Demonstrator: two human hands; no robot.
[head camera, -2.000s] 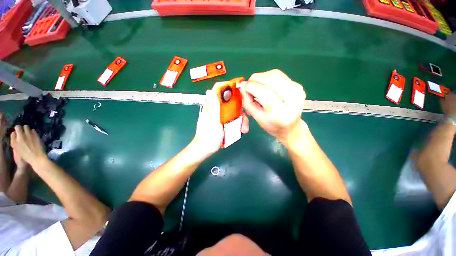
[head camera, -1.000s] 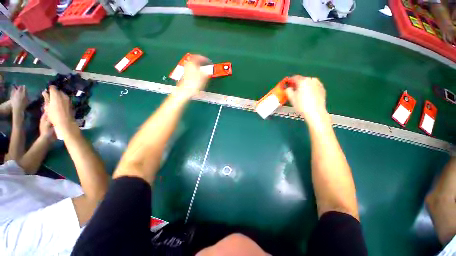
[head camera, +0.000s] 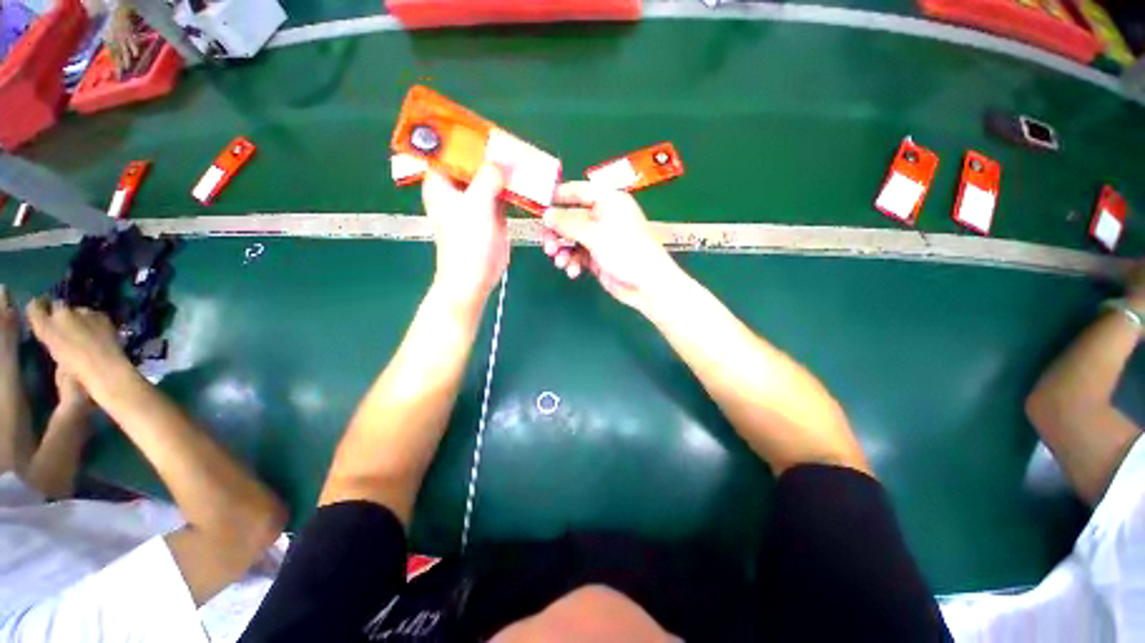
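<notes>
An orange phone housing (head camera: 462, 141) is held up over the belt, tilted, its round dark camera spot at the upper left and its white label at the lower right. My left hand (head camera: 471, 226) grips it from below near the middle. My right hand (head camera: 608, 239) has its fingertips at the label end of the same housing; whether they pinch the housing or a small part is hidden. Another orange housing (head camera: 655, 165) lies on the belt just beyond my right hand. Part of one more piece shows behind the held housing.
More housings lie on the green belt (head camera: 779, 113), left and right, with a dark phone (head camera: 1037, 132) at far right. A pale rail (head camera: 339, 226) crosses before me. A small white ring (head camera: 548, 403) lies on the near table. Co-workers' arms are at both sides; black parts (head camera: 119, 283) lie left.
My left hand has lifted a housing off the belt. My right hand has let go of the housing it held at the rail and moved left to the lifted one. Belt housings on the right have shifted left.
</notes>
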